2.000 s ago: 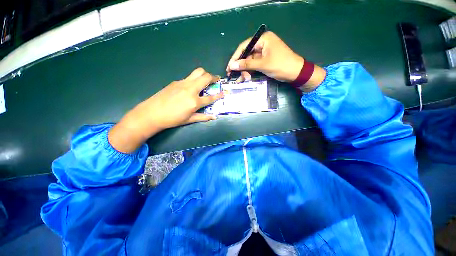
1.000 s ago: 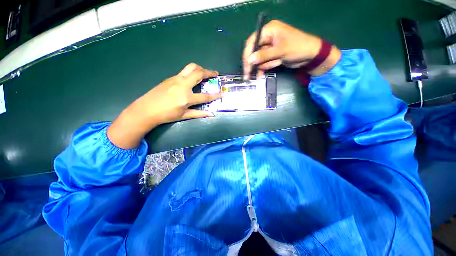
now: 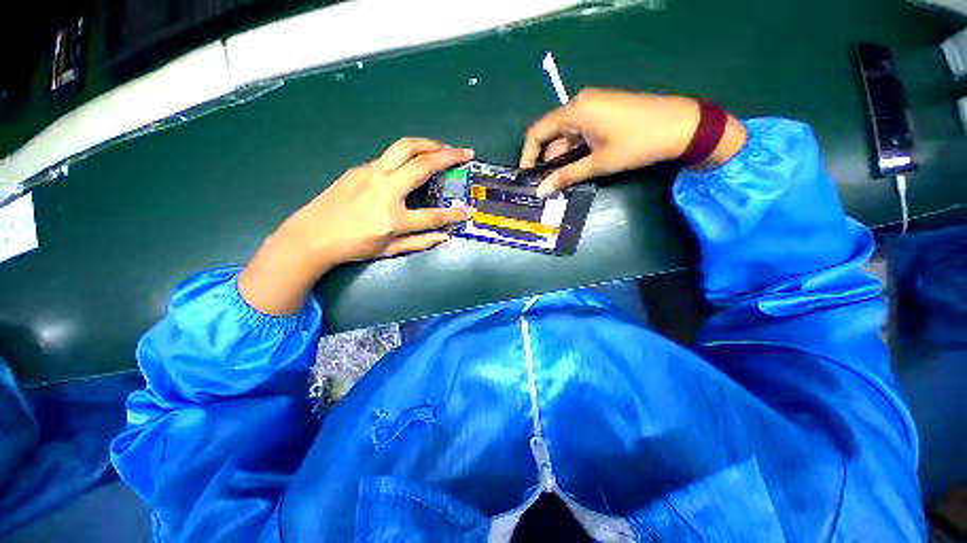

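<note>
An open phone body [image 3: 514, 235] lies slightly tilted on the dark-green mat, with a yellow-orange strip inside and a dark right end. A green circuit board patch [image 3: 454, 182] shows at its left end. My left hand [image 3: 387, 207] holds the phone's left end, fingers on its top and lower edges. My right hand [image 3: 610, 133] is over the phone's upper right part and holds dark tweezers [image 3: 562, 159], mostly hidden by the fingers. A thin white strip [image 3: 554, 76] lies on the mat just beyond my right hand.
A white rail [image 3: 308, 48] borders the mat at the far side. A black handheld device [image 3: 884, 111] with a white cord lies at the right. A white paper sheet [image 3: 16, 228] is at the left edge. A crinkled plastic bag [image 3: 355, 366] is below the bench edge.
The phone's right end has swung towards me and its inside now looks darker with a yellow-orange strip. The tweezers have tipped flatter in my right hand. The white strip now shows beyond the hand.
</note>
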